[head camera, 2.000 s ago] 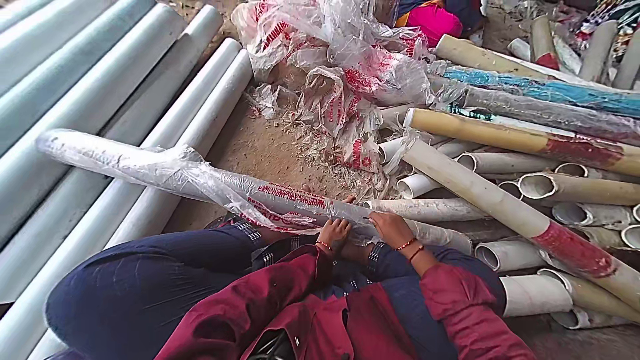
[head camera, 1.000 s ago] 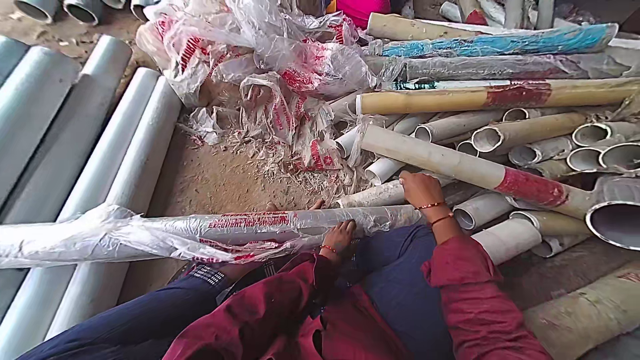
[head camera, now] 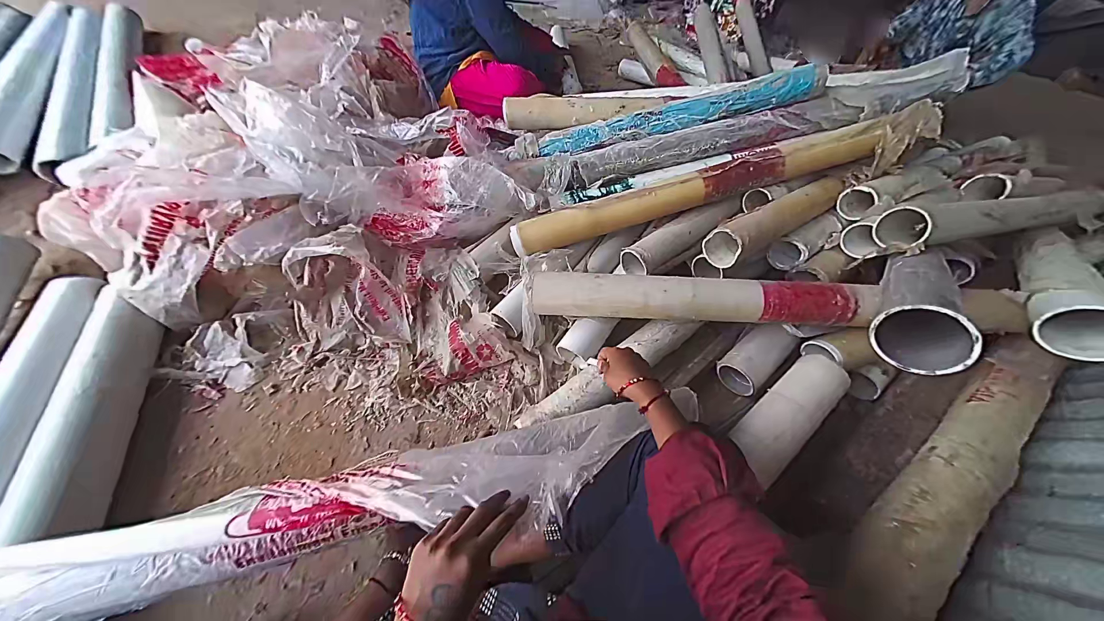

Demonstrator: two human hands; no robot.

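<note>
A white roll in clear plastic film with red print (head camera: 293, 517) lies across my lap, running from the lower left. Its loose film sleeve (head camera: 526, 448) spreads toward my right knee. My left hand (head camera: 457, 552) rests with spread fingers against the lower edge of this film. Above the film's right end, my right hand (head camera: 623, 369) is closed near the ends of the tubes; whether something small is between its fingers cannot be told. A worn whitish tube (head camera: 595, 388) lies just beside and beneath it.
Crumpled plastic film (head camera: 345, 172) is heaped ahead, with scraps on the dirt floor. Cardboard and plastic tubes are piled at the right, one with a red band (head camera: 690, 297). Pale rolls (head camera: 78, 414) lie at the left. Another person (head camera: 483, 52) sits beyond the heap.
My right hand has come off the wrapped roll, which both hands touched two seconds ago. The roll's film now hangs loose at its right end. The view has swung right.
</note>
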